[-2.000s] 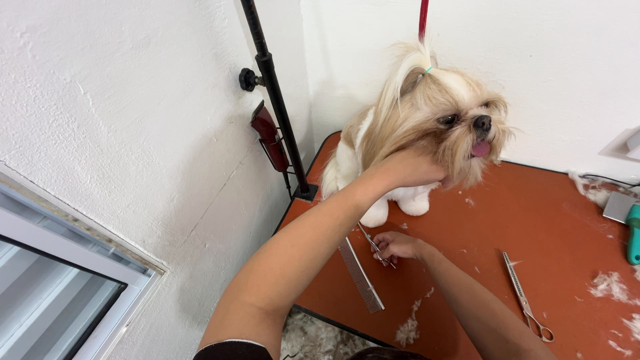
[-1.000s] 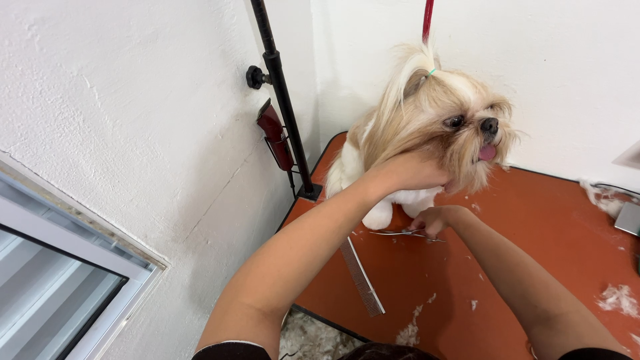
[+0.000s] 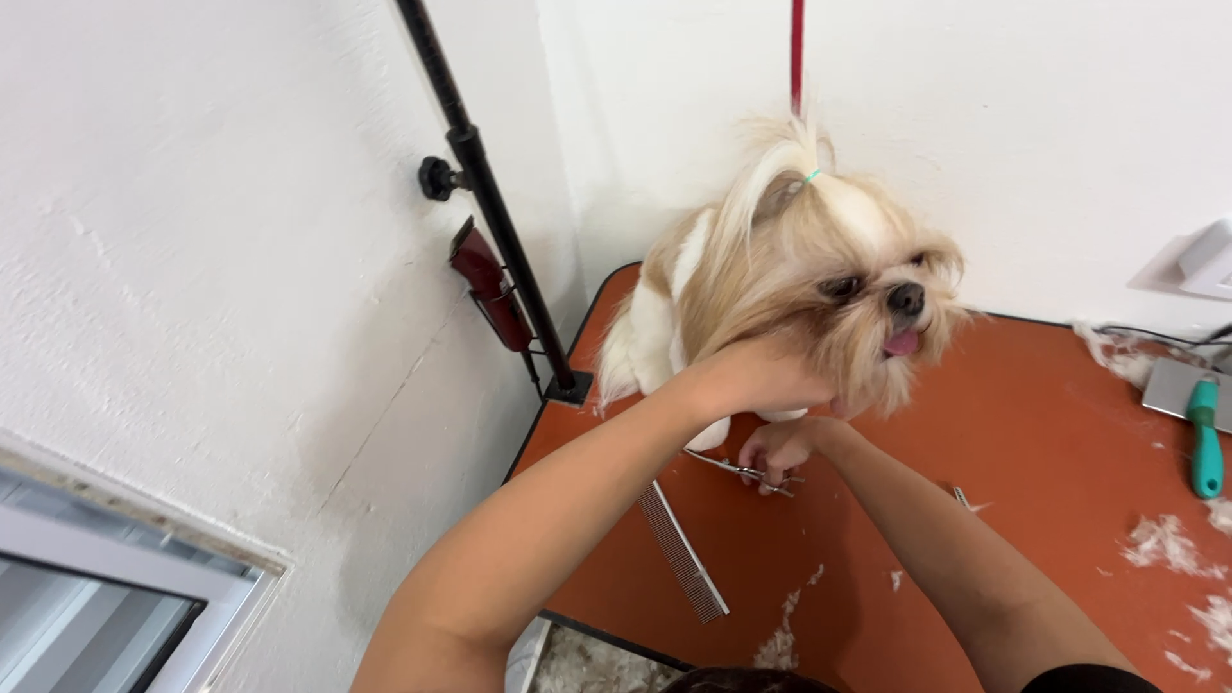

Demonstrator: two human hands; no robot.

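A cream and tan long-haired dog (image 3: 770, 260) sits at the back corner of the orange-brown grooming table (image 3: 866, 549), its topknot tied with a green band. My left hand (image 3: 770, 375) is under the dog's chin and cheek, its fingers partly hidden by fur. Low by the front paws, my right hand (image 3: 778, 450) holds scissors (image 3: 736, 469) by the finger rings, blades pointing left near a paw. A metal comb (image 3: 681, 553) lies on the table below my left forearm. Only the tip of another metal tool (image 3: 960, 496) shows beside my right forearm.
A black grooming post (image 3: 500, 212) with a clamp knob stands at the left, a dark red clipper (image 3: 491, 289) hung on it. From above comes a red leash (image 3: 797, 58). A green-handled slicker brush (image 3: 1203, 438) lies at right, near a cable and hair clumps (image 3: 1165, 544).
Two seconds ago my right hand held the scissors nearer the table's front; it has moved up to the front paws. My left hand stays at the dog's chin.
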